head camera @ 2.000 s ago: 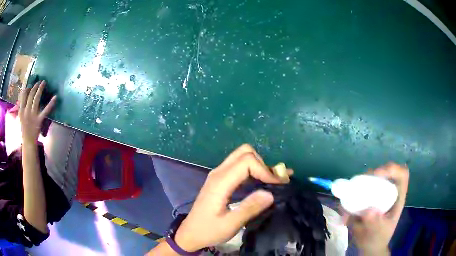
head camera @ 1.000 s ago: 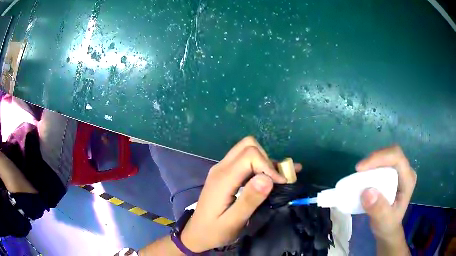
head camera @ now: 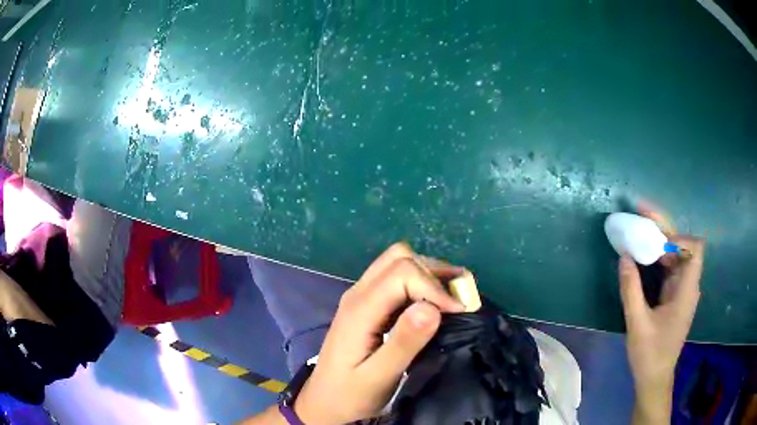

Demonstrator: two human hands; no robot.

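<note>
My left hand (head camera: 378, 319) grips the tan end piece (head camera: 465, 292) between thumb and fingers at the table's near edge. The black bundle (head camera: 469, 365) hangs below it, shaggy and cut off by the bottom of the view. My right hand (head camera: 664, 282) is around the white glue bottle (head camera: 635, 236) over the right part of the table. The bottle lies tilted with its blue tip (head camera: 671, 248) pointing right. Thumb and fingers are at its sides; whether it rests on the table I cannot tell.
The green table (head camera: 398, 124) has dried marks and glare. At the left are a tan board (head camera: 23, 124), a person's dark sleeve (head camera: 62, 332) and a red stool (head camera: 212, 282). Yellow-black floor tape (head camera: 224, 366) runs below. A blue stool (head camera: 705, 386) is at the lower right.
The bottle's blue tip was at the black bundle. My right hand has moved it right and up, away from the bundle, and the tip now points right. My left hand keeps its hold.
</note>
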